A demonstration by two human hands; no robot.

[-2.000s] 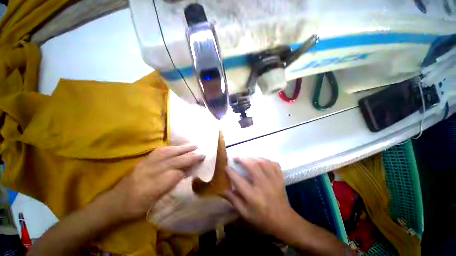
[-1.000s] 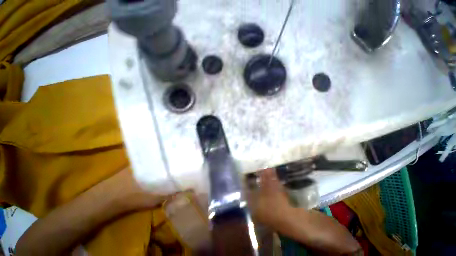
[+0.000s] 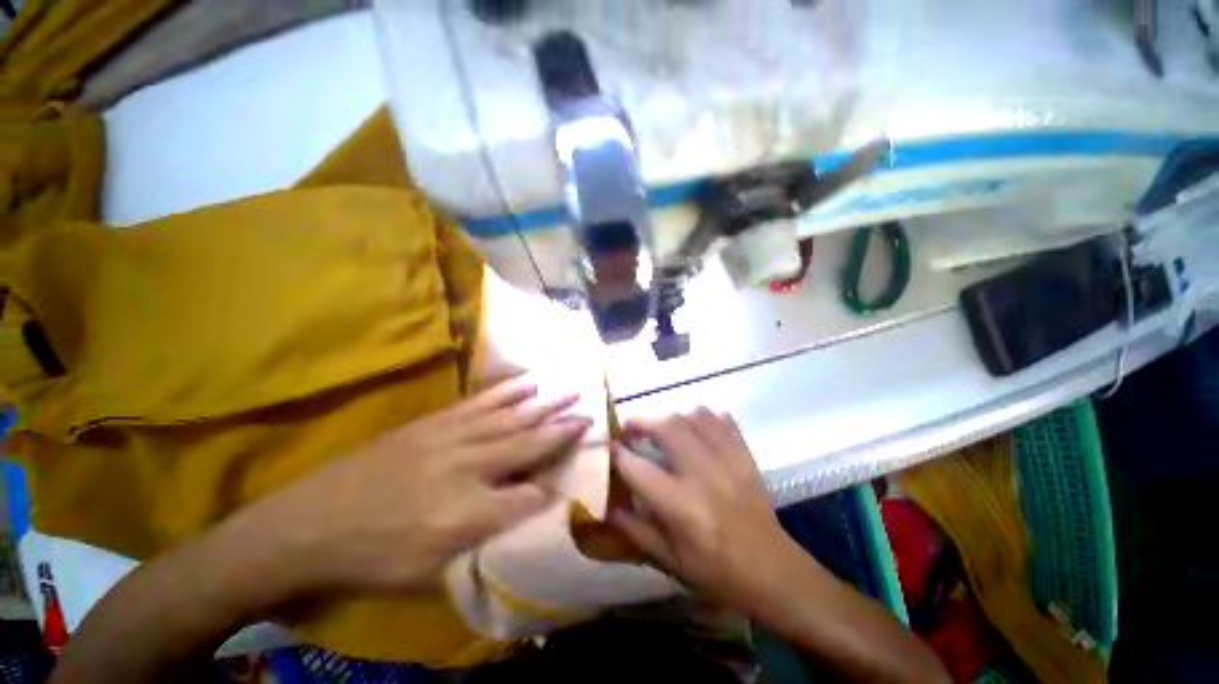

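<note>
The mustard-yellow garment (image 3: 281,294) lies on the machine table, left of the needle. A pale cream-pink facing (image 3: 535,555) with a yellow edge runs from under the presser foot area toward the wearer and curls at the front. My left hand (image 3: 468,461) lies flat on the facing with fingers spread. My right hand (image 3: 689,488) pinches the folded yellow edge between thumb and fingers, just right of it. The sewing machine head (image 3: 695,107) stands above, with its shiny lever guard (image 3: 608,201) over the brightly lit needle area. The needle itself is hidden by glare and the guard.
A green snips handle (image 3: 877,267) and a red loop lie on the bed behind the lever. A dark phone (image 3: 1049,307) lies at the right edge. A green basket (image 3: 1069,515) with yellow bands and red pieces is at lower right. More yellow cloth (image 3: 54,174) is at back left.
The view tilted up onto the machine head, then back down. The yellow flap that stood up beside my right hand now lies flatter along the facing. My left hand is farther over the facing.
</note>
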